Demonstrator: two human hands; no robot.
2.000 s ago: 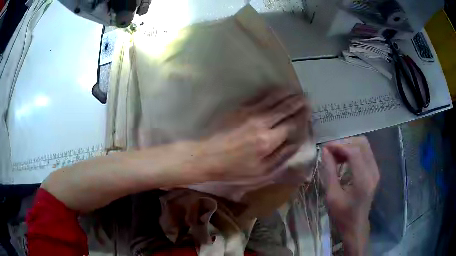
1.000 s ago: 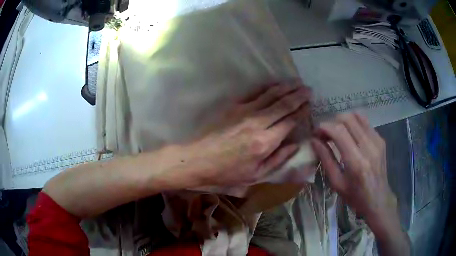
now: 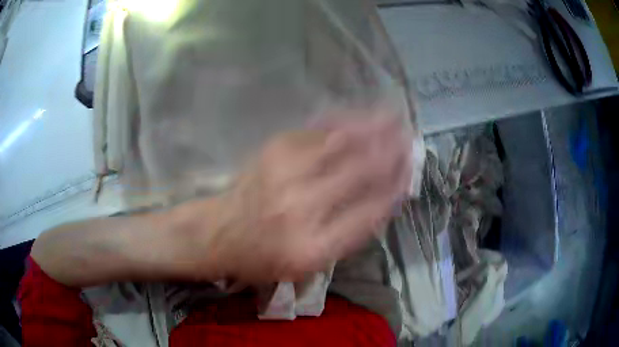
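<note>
A large cream-beige garment panel (image 3: 224, 88) covers the middle of the white machine table, its far end in the bright lamp glow at the top left. Folded strips run along its left edge. My left hand (image 3: 332, 190) reaches across from the left in a red sleeve and lies over the panel's near right part. It is heavily blurred, and whether its fingers grip the cloth cannot be told. My right hand cannot be made out in the picture. The machine head and needle are not visible.
Dark-handled scissors (image 3: 567, 51) lie at the table's upper right edge. A pale grey bin (image 3: 529, 203) with crumpled cloth (image 3: 475, 183) is below the right table edge. More cloth hangs by the red-clothed lap. A printed ruler (image 3: 482, 80) runs near the front edge.
My right hand has gone from the panel's right edge and out of sight, uncovering the bin. My left hand is more blurred. The view has shifted, and the machine head has left the picture.
</note>
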